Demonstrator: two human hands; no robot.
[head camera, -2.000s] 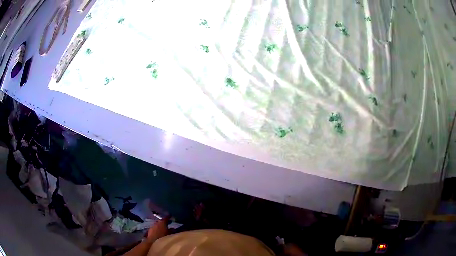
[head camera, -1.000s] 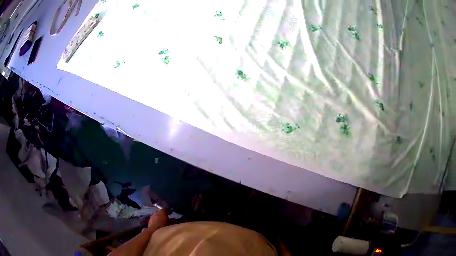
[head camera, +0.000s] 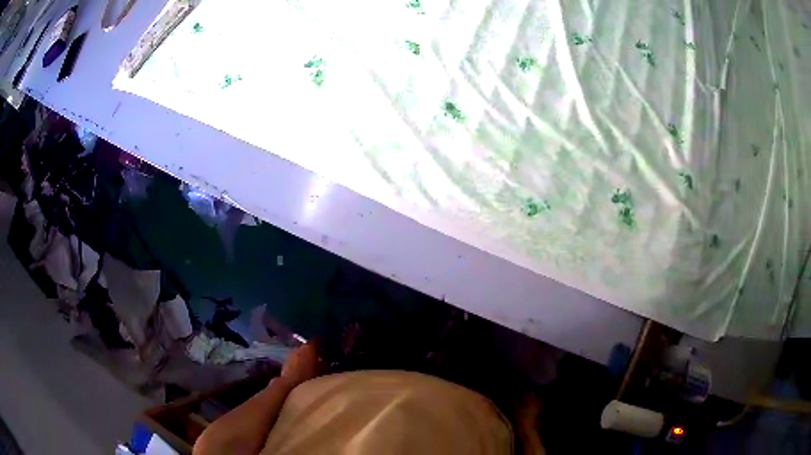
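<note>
Thin pale printed fabric (head camera: 409, 133) with green sprigs lies spread over the table, wrinkled toward the right. A cloth-wrapped weight (head camera: 160, 37) lies on its far left corner. My left hand (head camera: 302, 358) is low, beside my body, away from the fabric. A small thin white thing shows at its fingers, perhaps a cigarette or marking stick; I cannot tell surely. On my right, only a dim forearm (head camera: 530, 425) shows beside my body; the right hand cannot be made out in the dark.
The pale table edge (head camera: 311, 209) runs diagonally before me. A purple block (head camera: 59, 40), a flat black item (head camera: 72, 57) and a strap (head camera: 117, 12) lie at upper left. Scraps (head camera: 133, 289) litter the floor. A white cylinder (head camera: 632, 419) with red light is lower right.
The view has shifted, so the table and fabric sit higher and the weight further right. A wooden box edge and blue-white things now show at lower left. My left hand stays low beside my body.
</note>
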